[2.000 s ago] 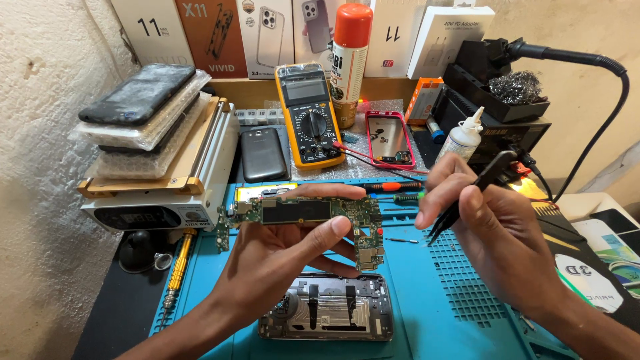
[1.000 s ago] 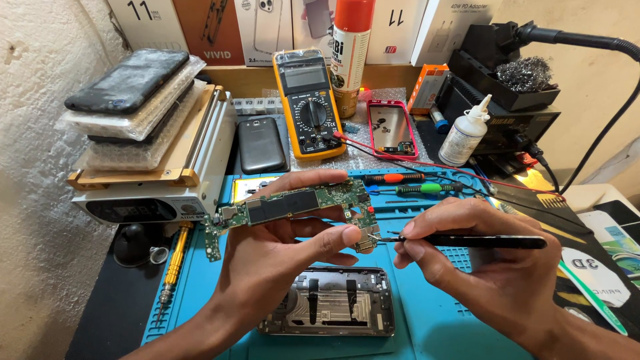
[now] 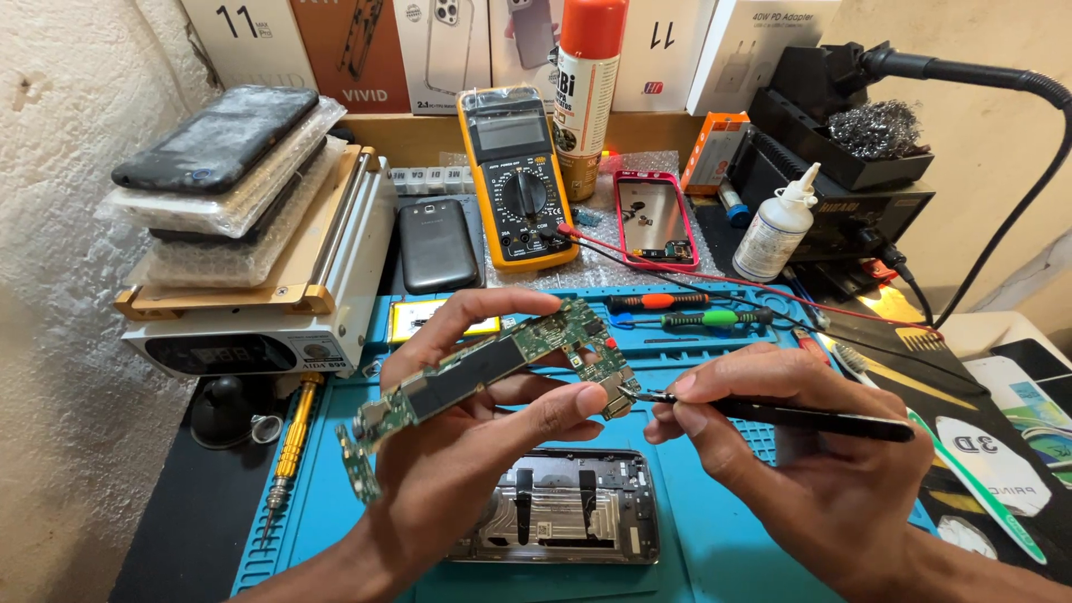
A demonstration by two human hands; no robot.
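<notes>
My left hand (image 3: pixel 469 419) holds a green phone circuit board (image 3: pixel 548 337), tilted, with a black strip along its middle, between thumb and fingers. In my right hand (image 3: pixel 779 444) are black tweezers (image 3: pixel 804 416), pinched near the tips. Their tips meet the metal-covered corner of the board beside my left thumb; whether they grip a part there I cannot tell. Below the board an opened phone frame (image 3: pixel 561 507) lies on the blue silicone mat (image 3: pixel 712 519), partly hidden by my left hand.
Behind the mat stand a yellow multimeter (image 3: pixel 523 184), a spray can (image 3: pixel 586 109) and a white bottle (image 3: pixel 775 226). Screwdrivers (image 3: pixel 716 318) lie at its back edge. Wrapped phones (image 3: pixel 226 167) are stacked on a machine at left; a toothbrush (image 3: pixel 971 477) lies at right.
My right hand has brought the tweezers from upright and away from the board to its right corner, now nearly level. My left hand still holds the board, now more tilted.
</notes>
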